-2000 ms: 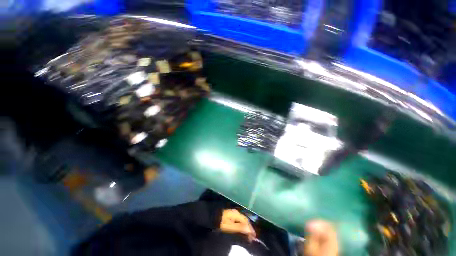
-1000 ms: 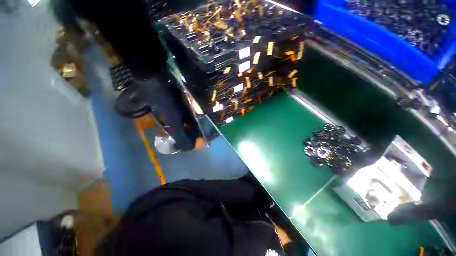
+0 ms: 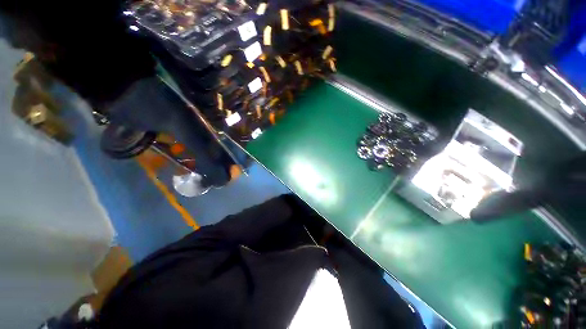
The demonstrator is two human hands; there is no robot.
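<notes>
Neither of my hands is in view; my dark sleeves and clothing [image 3: 212, 276] fill the bottom, with a bright white shape [image 3: 324, 305] I cannot identify. A white box [image 3: 427, 202] with an open top stands on the green bench [image 3: 366, 218]. A heap of black-and-silver ring parts [image 3: 382, 151] lies left of it. A thick black screwdriver [image 3: 507, 204] reaches in from the right, its end in front of the box's right side. Black units with orange tails [image 3: 556, 289] are piled at the lower right, cut off by the edge.
Stacked black trays [image 3: 241, 106] with orange strips and white labels stand at the bench's left end. Blue bins [image 3: 479, 9] are on the raised shelf. At left are a person in dark clothing [image 3: 77, 51], a round stool [image 3: 125, 140] and blue floor with an orange line [image 3: 173, 205].
The view first swung left, then shifted slightly back right and down. Skin of hands seen at the lower edge earlier no longer shows. The box and ring heap appear higher and further left than one second ago.
</notes>
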